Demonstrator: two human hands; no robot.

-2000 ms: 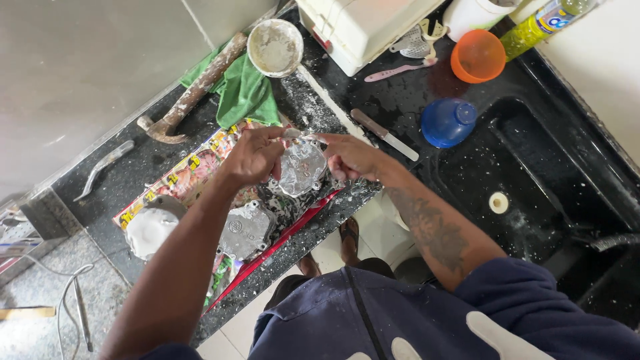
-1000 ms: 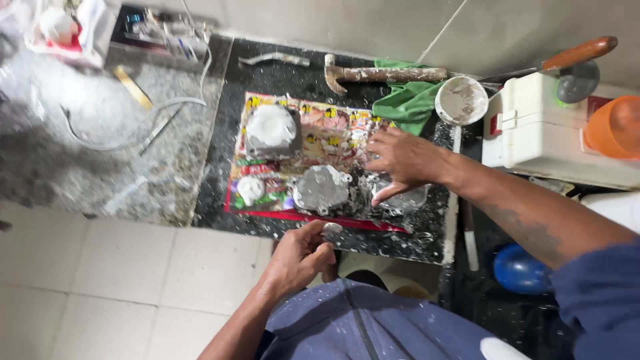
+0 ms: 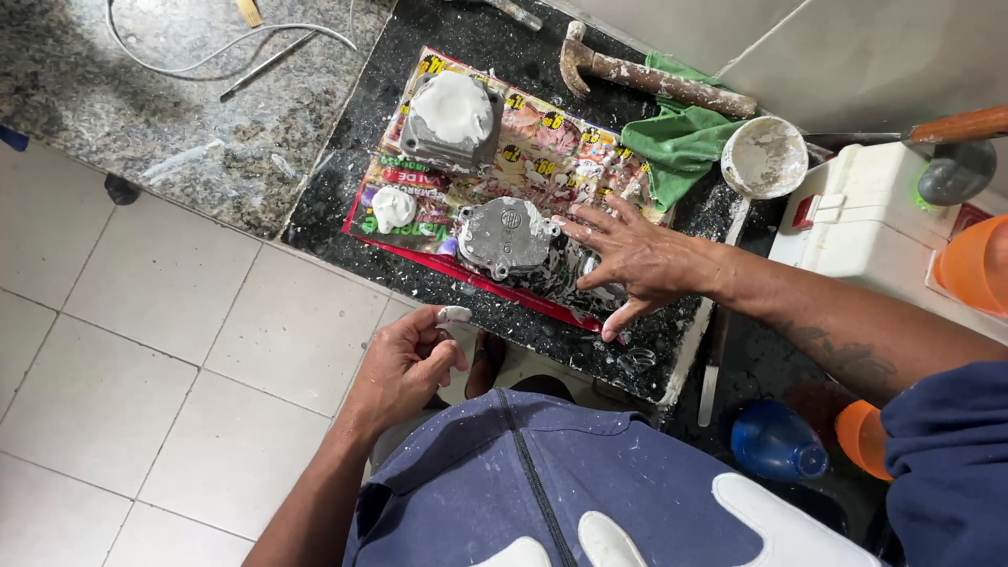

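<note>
My left hand hovers off the counter's front edge, fingers curled, with thick white paste on the raised index fingertip. My right hand is spread, palm down, over another metal piece that it mostly covers; whether it grips it I cannot tell. Just left of those fingers a grey metal flask half, smeared white, lies on a printed flyer. Behind it to the left stands a taller metal flask with a white plaster-like mass on top. A dollop of white paste sits near the flyer's left edge.
A claw hammer lies behind the flyer, partly over a green cloth. To the right are a plaster-coated bowl, a white box, a white-bladed knife, a blue rubber bowl and orange cups. A cable lies left.
My hands were together at a metal flask two seconds ago and are now apart. The left is off the counter's front edge; the right is spread over a piece. The view has swung left.
</note>
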